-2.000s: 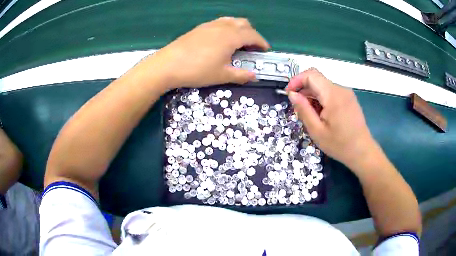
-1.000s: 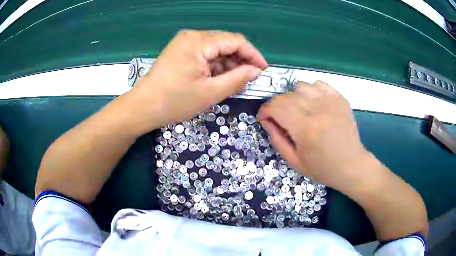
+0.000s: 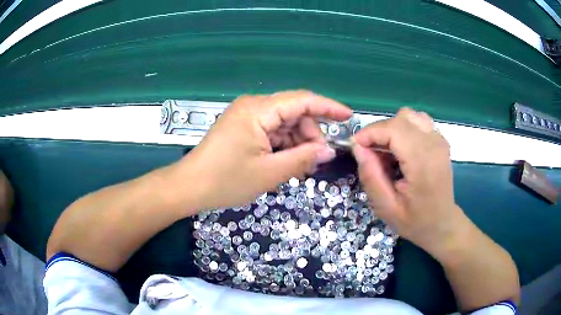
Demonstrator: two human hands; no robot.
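The grey strip (image 3: 197,117) lies on the white rail, its middle hidden by my left hand. Pale round pieces show in recesses near both ends. My left hand (image 3: 264,144) is over the strip, index finger stretched out and thumb tip near the strip's right part; whether it holds a small piece I cannot tell. My right hand (image 3: 409,169) pinches a thin pale stick (image 3: 342,143) at the strip's right end, close to my left thumb. The black tray (image 3: 335,165) below is covered with loose clear round pieces (image 3: 295,231).
The green belt (image 3: 258,61) runs beyond the white rail (image 3: 80,126). Another grey strip (image 3: 536,117) lies at the far right, with a reddish-brown block (image 3: 537,181) on the ledge below it. Part of another person's arm (image 3: 5,195) shows at the left edge.
The view has tilted up. The strip's left end now shows beyond my left hand, which no longer grips that end. My right hand has returned to the strip's right end with the stick visible.
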